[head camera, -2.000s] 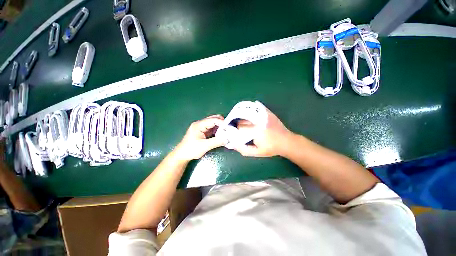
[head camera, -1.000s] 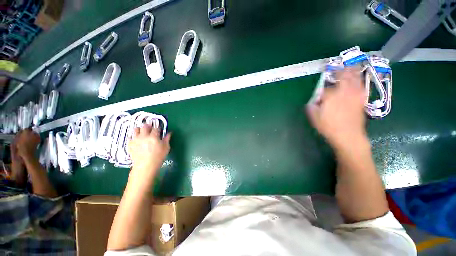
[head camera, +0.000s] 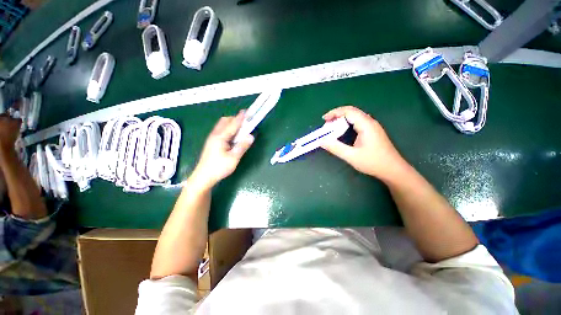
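My left hand holds a plain white coiled cable by its near end, over the green worktop; the coil tilts up to the right. My right hand grips the upper end of a coiled cable with a blue label; its blue end points down to the left. The two coils are apart. A row of overlapping plain white coils lies on the worktop at left. Blue-labelled coils lie at right, partly overlapping each other.
A pale guide strip divides the worktop from the green conveyor, which carries spaced coils. A grey post slants at upper right. A brown carton sits below the edge. Another person's arm is at far left, blue cloth at right.
Both hands have come to the middle, the left from the plain row with a plain coil, the right from the labelled group with a labelled coil. The right group shows fewer coils.
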